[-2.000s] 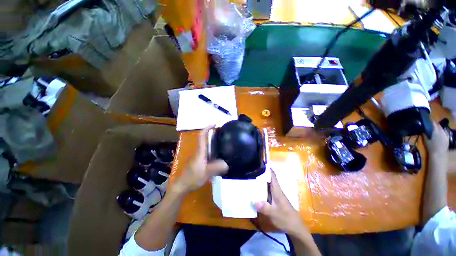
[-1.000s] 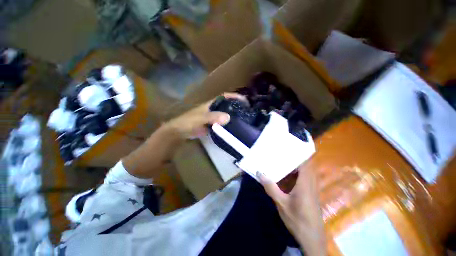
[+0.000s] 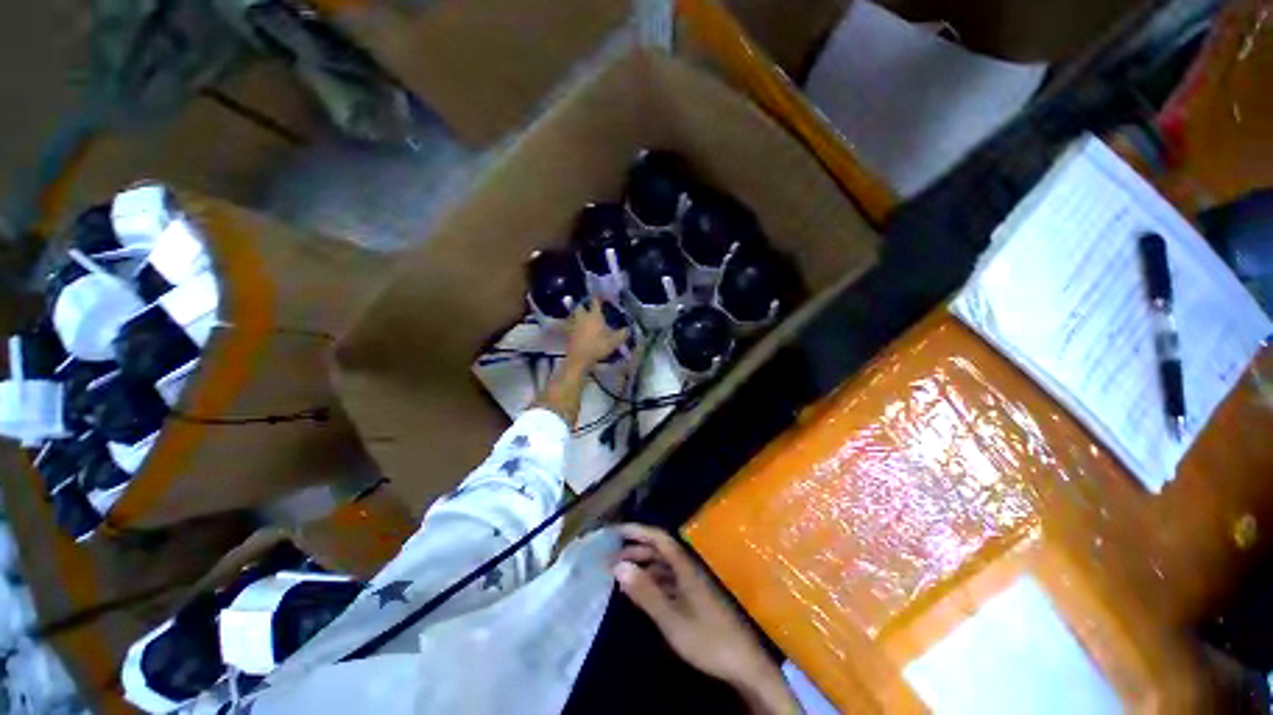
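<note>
A large open cardboard carton [image 3: 419, 314] holds several dome cameras [image 3: 653, 266] standing in rows, black round heads up, with white rods and thin black cables. My left hand [image 3: 593, 342] reaches down into the carton at the near end of the rows, its fingers on a camera there; the fingers partly hide that camera. My right hand [image 3: 677, 587] is beside the bench's front edge, at the hem of my light sleeve or clothing, with no camera in it.
The orange film-covered bench [image 3: 894, 461] is at right, with a written sheet [image 3: 1061, 307], a black pen [image 3: 1162, 335] and a pale rectangle [image 3: 1012, 657]. At left another carton [image 3: 251, 328] holds white-and-black cameras [image 3: 126, 349]. More cameras [image 3: 265, 626] lie at lower left.
The view has turned from the bench to the carton. The camera held in both hands has gone down into the carton with my left hand. My right hand has let go and drawn back.
</note>
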